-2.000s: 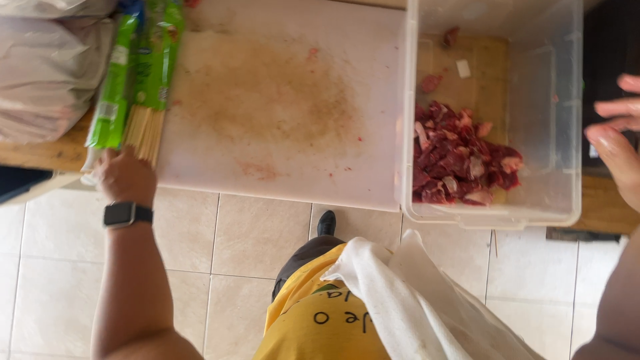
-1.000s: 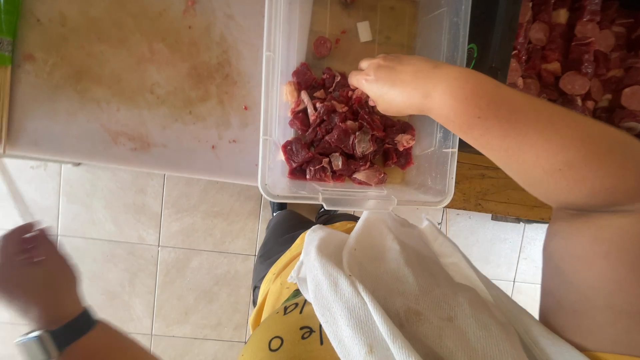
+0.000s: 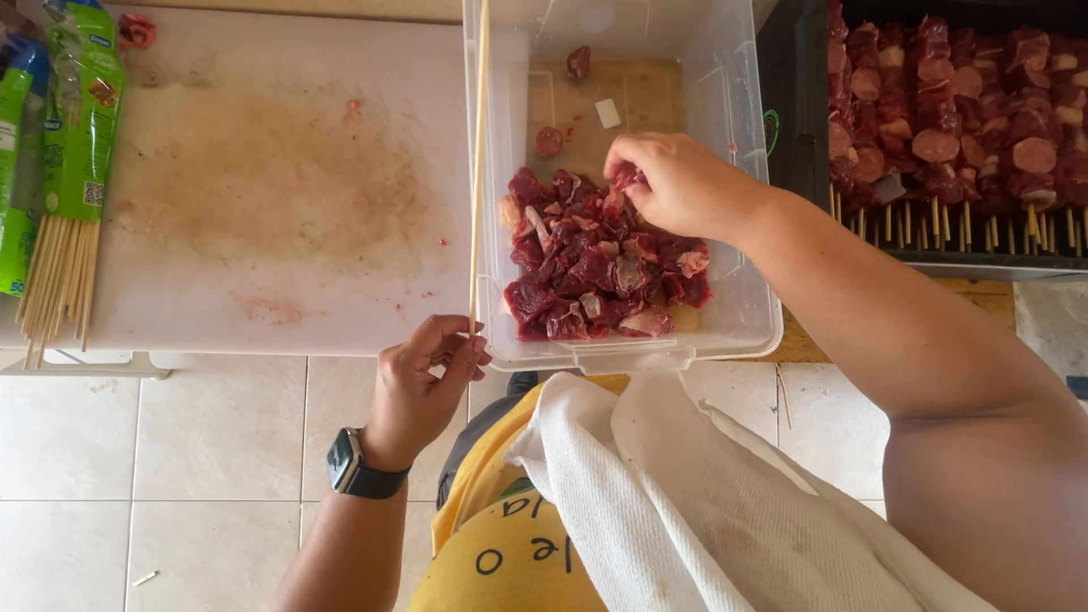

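My left hand (image 3: pixel 433 378) pinches the lower end of a wooden skewer (image 3: pixel 479 170), which stands up along the left wall of a clear plastic tub (image 3: pixel 761 314). Inside the tub, my right hand (image 3: pixel 680 183) has its fingertips on a piece of raw red meat (image 3: pixel 627 177); a heap of cut meat (image 3: pixel 586 263) lies just below it. Behind the heap are a sausage slice (image 3: pixel 549 141), a small white piece (image 3: pixel 607 113) and a dark meat piece (image 3: pixel 578 62). Two green packs of skewers (image 3: pixel 81 119) lie at the far left, the skewers' ends (image 3: pixel 59 272) sticking out.
A stained white cutting board (image 3: pixel 280 170) lies left of the tub, with a meat scrap (image 3: pixel 137 31) at its back corner. To the right, a dark tray (image 3: pixel 790 127) holds many threaded meat skewers (image 3: pixel 943 127). A white cloth (image 3: pixel 680 484) hangs over my front.
My left hand has moved from the skewer packs to the tub and now holds a skewer. My right hand, raised beside the tub two seconds ago, is in it at the meat.
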